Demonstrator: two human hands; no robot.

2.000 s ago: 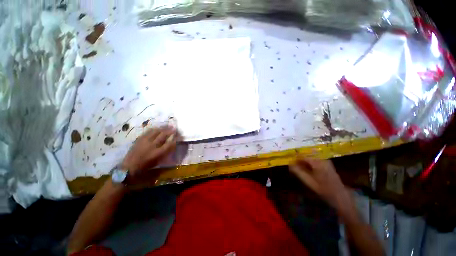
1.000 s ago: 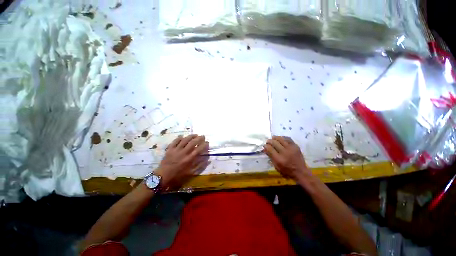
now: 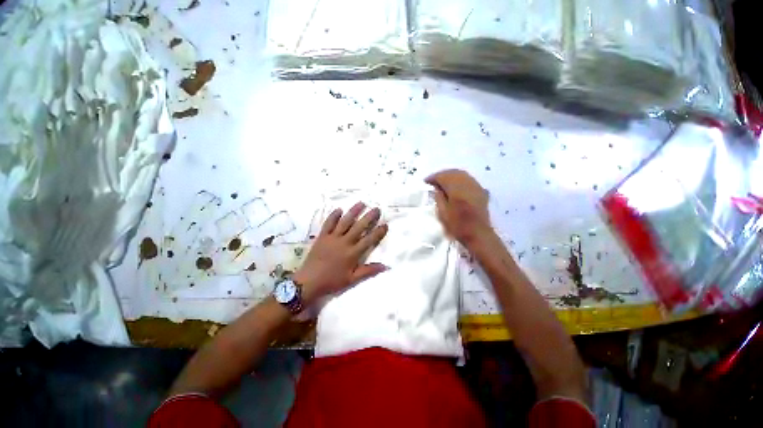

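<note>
A folded white garment (image 3: 393, 292) lies flat in front of me, its near end over the yellow table edge and against my red shirt. My left hand (image 3: 345, 251), with a wristwatch, rests flat on its upper left part with the fingers spread. My right hand (image 3: 458, 205) is at its far right corner, fingers bent, with thumb and forefinger at the cloth edge. Whether they pinch the cloth is hard to tell.
A large heap of unfolded white garments (image 3: 71, 167) lies on the left. Stacks of packed garments (image 3: 489, 54) stand along the far side. Clear bags with red edges (image 3: 694, 201) lie on the right. The table (image 3: 535, 167) has brown stains.
The folded garment has moved toward me, now over the table edge. My left hand has moved up onto it, and my right hand has moved from its near right corner to its far right corner.
</note>
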